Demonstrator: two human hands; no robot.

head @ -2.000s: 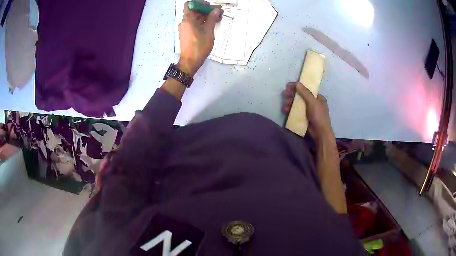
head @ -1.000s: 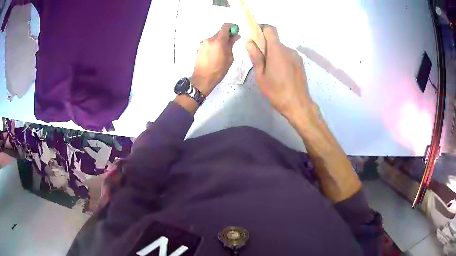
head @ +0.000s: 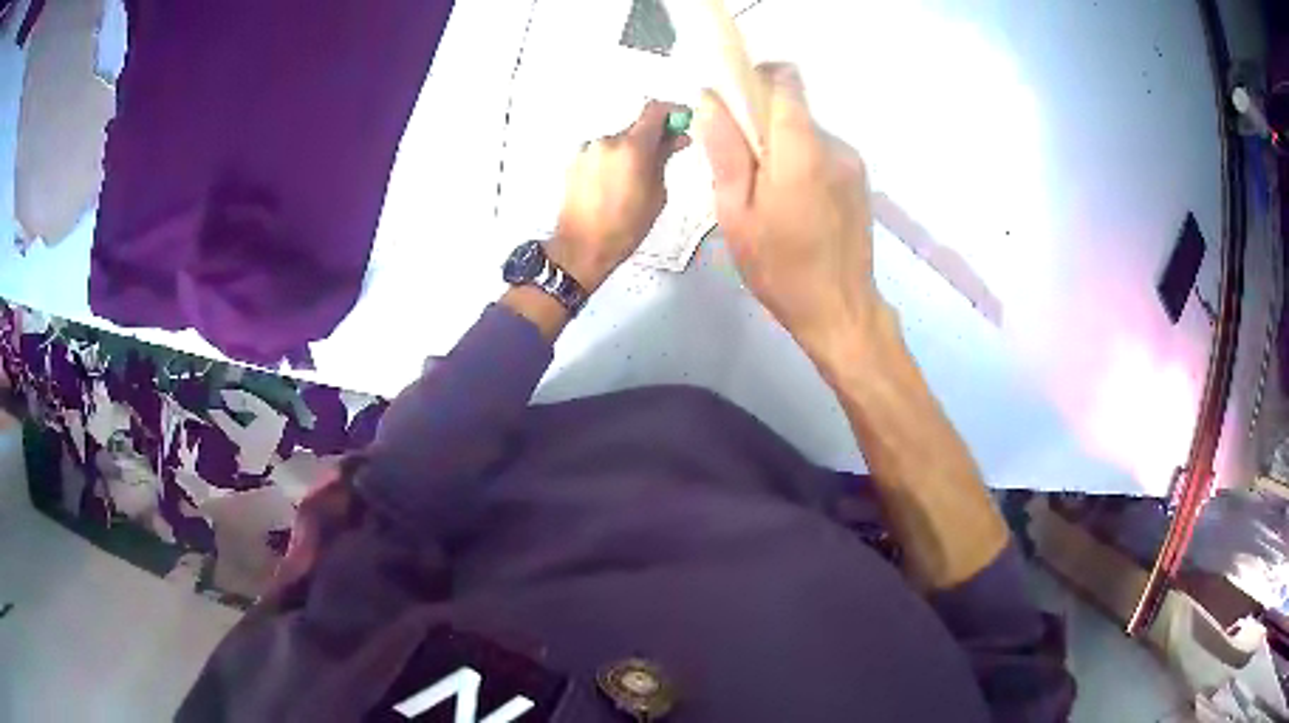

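Note:
My left hand (head: 618,191), with a watch on the wrist, is closed around a green-handled awl (head: 679,122) over the pattern piece; its point is hidden. My right hand (head: 799,212) grips the pale yellow wooden stick (head: 735,64), raised just right of the awl. The stick's far end fades into glare. The white pattern piece (head: 676,249) lies on the table, mostly washed out by bright light, with its near corner showing below my hands. A dark grey pattern weight (head: 649,26) lies at the far side of it.
Folded purple fabric (head: 255,156) lies on the left of the pale table (head: 608,346), with a greyish cut piece (head: 60,134) beyond it. A thin pinkish strip (head: 940,261) and a black phone-like rectangle (head: 1180,269) lie at right. Purple and white scraps (head: 156,452) heap below the table's left edge.
Since two seconds ago, my right hand has lifted the wooden stick from the near right of the table up beside the awl. In the last second, both hands have shifted slightly lower in view.

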